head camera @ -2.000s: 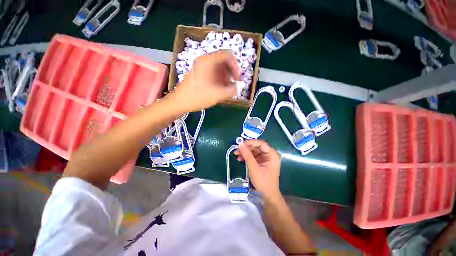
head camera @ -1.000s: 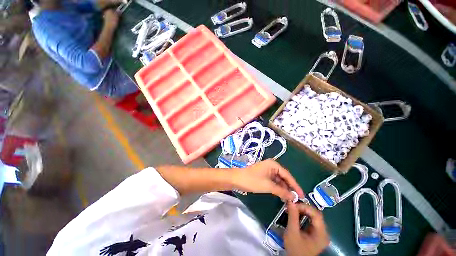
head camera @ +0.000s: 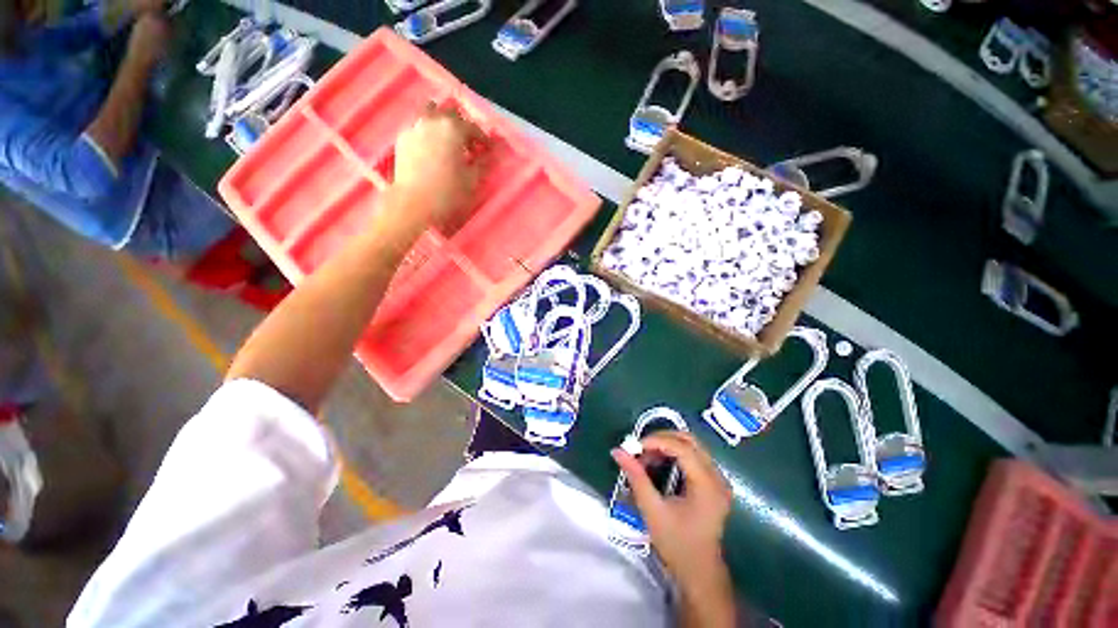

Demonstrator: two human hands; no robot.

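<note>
My right hand (head camera: 674,497) holds a looped white frame (head camera: 628,515) with a blue-and-grey base at the near edge of the green surface. A small white fitting (head camera: 631,445) shows at the fingertips by the loop's top. My left hand (head camera: 438,162) reaches into the left salmon-pink compartment tray (head camera: 321,131), over its middle pockets. Its fingertips are blurred, and I cannot tell if they hold anything. A cardboard box (head camera: 824,252) full of white fittings (head camera: 717,239) stands beyond my hands.
A frame pile (head camera: 546,368) overlaps beside the left tray. Three frames (head camera: 842,472) lie right of centre, near a small white ring (head camera: 844,348). Another pink tray (head camera: 1036,552) is at lower right. Scattered frames lie beyond the pale rail (head camera: 969,399). A person in blue (head camera: 74,147) is at upper left.
My left hand has left the fitting at my right hand and moved up and left into the tray. My right hand still holds the frame. The view has shifted, bringing the right tray into sight.
</note>
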